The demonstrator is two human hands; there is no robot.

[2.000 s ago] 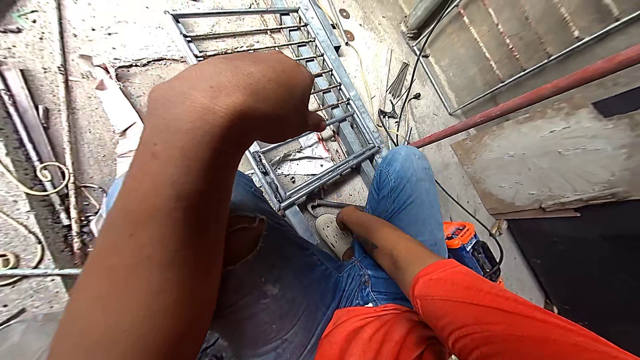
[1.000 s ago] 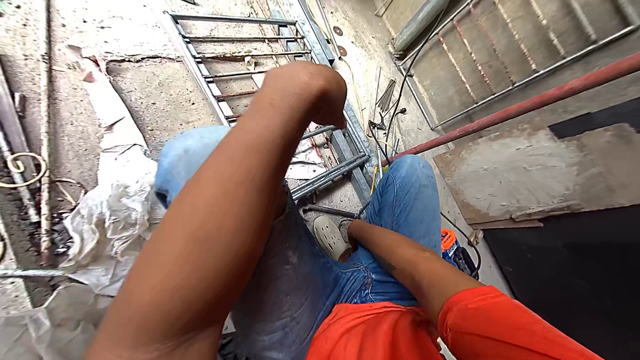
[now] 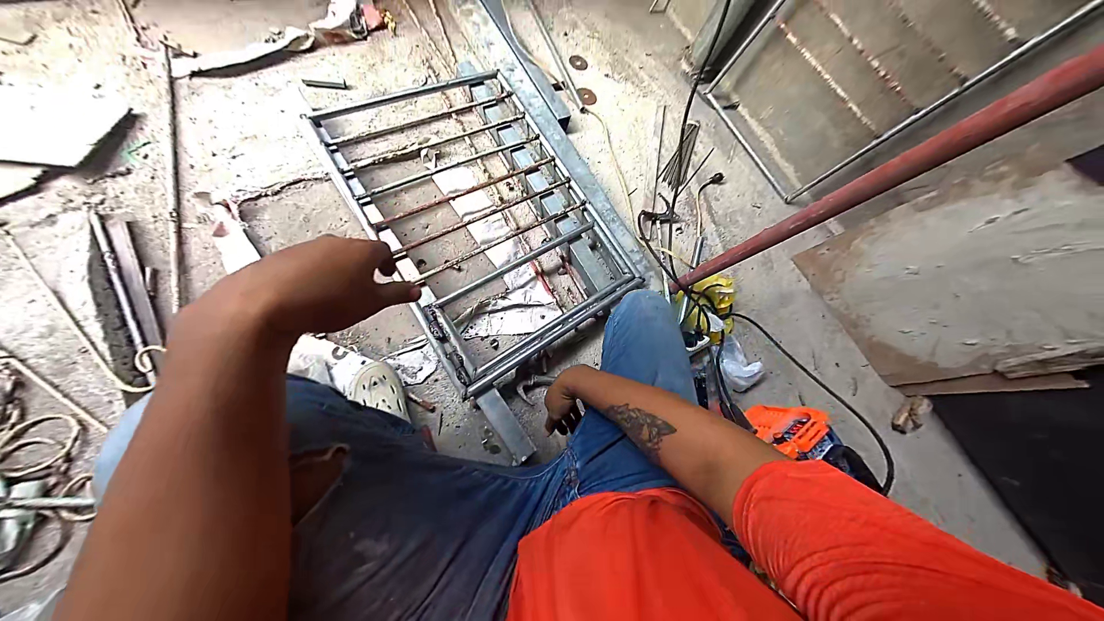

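A welded metal grille of bars in a rectangular frame point(image 3: 405, 177) lies on the rough floor in front of me. My left hand point(image 3: 345, 280) hovers near its left rail, thumb and fingers apart, with nothing visible between them. Beside my bent knee, my right hand point(image 3: 567, 404) hangs with loosely curled fingers; I see nothing held in it. What looks like a claw hammer's head point(image 3: 530, 385) shows just left of that hand, its handle hidden. A flat metal bar point(image 3: 507, 427) protrudes from under the grille's near corner.
A red pole point(image 3: 888, 172) slants in from the right. Black cable point(image 3: 802, 362) curves past an orange-and-black tool or case point(image 3: 789, 431). A plaster-smeared board point(image 3: 966, 276) lies at right. Rope point(image 3: 43, 431) and metal bars point(image 3: 121, 276) lie at left, and a shoe point(image 3: 378, 390) stands near the grille.
My left hand has moved back from over the grille's bars to its left rail. My right hand still hangs beside my knee. The view has shifted, showing more of the grille.
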